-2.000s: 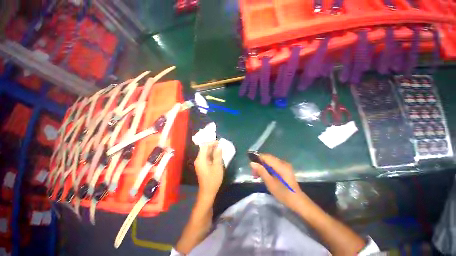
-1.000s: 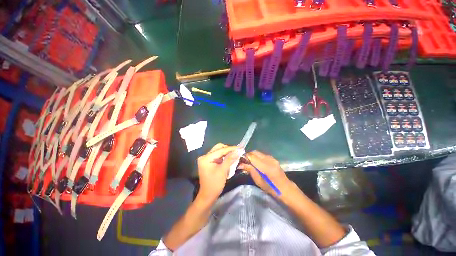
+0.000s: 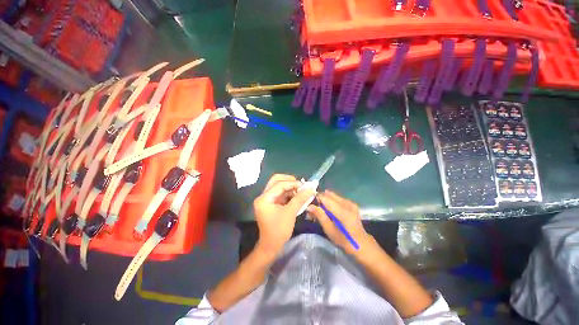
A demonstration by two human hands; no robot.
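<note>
My left hand (image 3: 277, 206) pinches a small white wiping cloth (image 3: 307, 190) against the watch. The pale strap (image 3: 324, 168) of that watch points up and away from my fingers over the bench. The watch case is mostly hidden between my fingertips. My right hand (image 3: 339, 219) is beside my left hand, its fingers at the watch, and holds a blue pen-like tool (image 3: 338, 222) that slants down to the right across the hand. Whether the tool touches the watch cannot be told.
A red-orange tray (image 3: 193, 101) with pale-strapped watches is at left. Purple-strapped watches (image 3: 327, 89) hang from trays at top. White wipes (image 3: 246, 167), a spare blue stick (image 3: 270, 124), red-handled scissors (image 3: 405, 141) and sticker sheets (image 3: 510, 149) lie on the green bench. A person's sleeve shows at right.
My left hand has come across with a white cloth and joined my right hand at the watch. Over the last second both hands stay together, with small finger shifts.
</note>
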